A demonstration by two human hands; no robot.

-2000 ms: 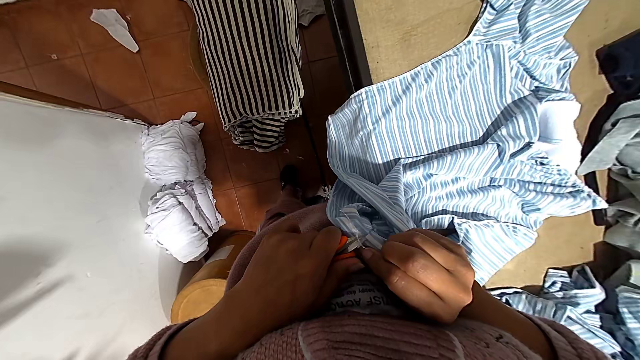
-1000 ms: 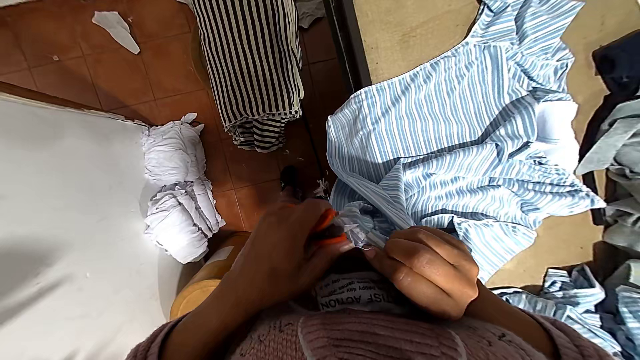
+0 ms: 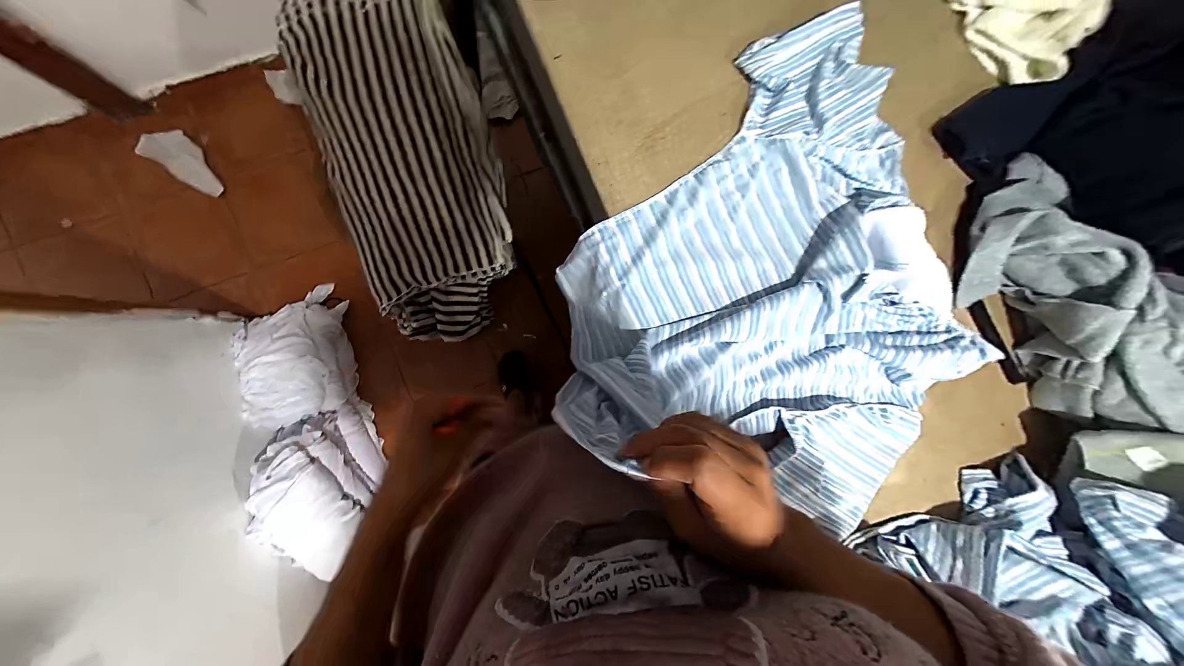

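Note:
A blue-and-white striped garment [image 3: 731,268] lies spread over the table, its near edge hanging toward my body. My right hand [image 3: 708,476] pinches that near edge between thumb and fingers. Off to the left, away from the cloth, my left hand [image 3: 462,435] is blurred by motion. Something small and orange [image 3: 450,416] shows at its fingers; in the earlier views it looks like the handle of a small cutting tool. The tool's blades cannot be made out now.
The tan tabletop [image 3: 638,83] bears a grey cloth [image 3: 1101,296], dark cloth [image 3: 1101,120] and more striped garments [image 3: 1008,564]. Left of it hangs black-and-white striped fabric [image 3: 398,157]. White cloth bundles [image 3: 301,435] lie beside a white surface [image 3: 111,462]. A white scrap [image 3: 180,159] is on the tiled floor.
My left hand has moved left, away from the garment's edge and my right hand, with the orange thing still at its fingers. My right hand still holds the cloth. The view has shifted somewhat.

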